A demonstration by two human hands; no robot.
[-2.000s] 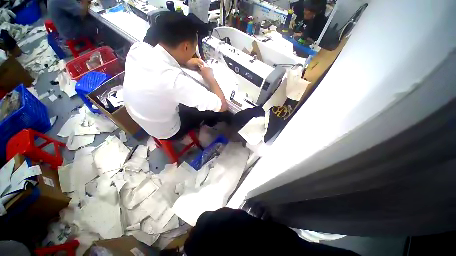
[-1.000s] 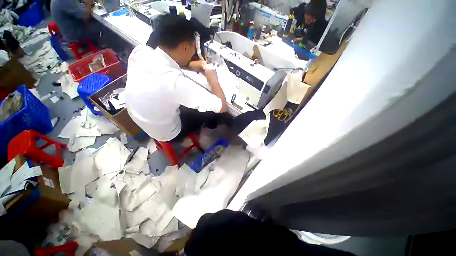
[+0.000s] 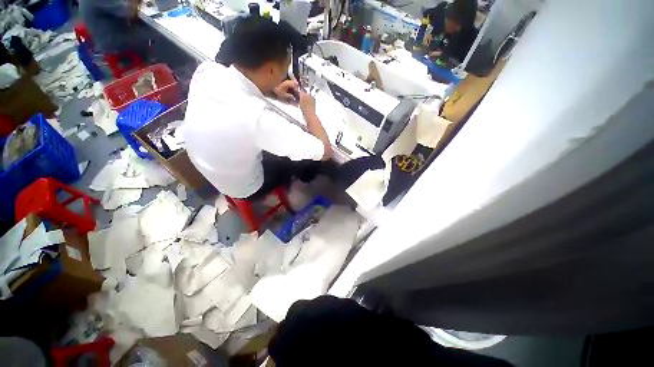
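Neither of my hands shows. A dark rounded shape, perhaps a black sleeve (image 3: 330,333), fills the bottom middle; no hand can be made out on it. A large white and grey curtain or blind (image 3: 516,215) takes up the right side. Beyond it, a person in a white shirt (image 3: 226,125) sits at a white sewing machine (image 3: 351,100) with both hands raised near the chin. What the fingers hold is too small to tell. A dark cloth with a gold motif (image 3: 409,163) lies at the table end.
White sheets (image 3: 147,287) litter the floor. Red stools (image 3: 54,204), a blue crate (image 3: 43,154), a red crate (image 3: 143,86) and a cardboard box (image 3: 68,265) stand at left. Other people sit at the back left and at the back right (image 3: 455,36).
The view has shifted slightly, so the scene sits a little further right. The white-shirted person's hands have moved slightly near the face. The dark shape at the bottom has barely moved.
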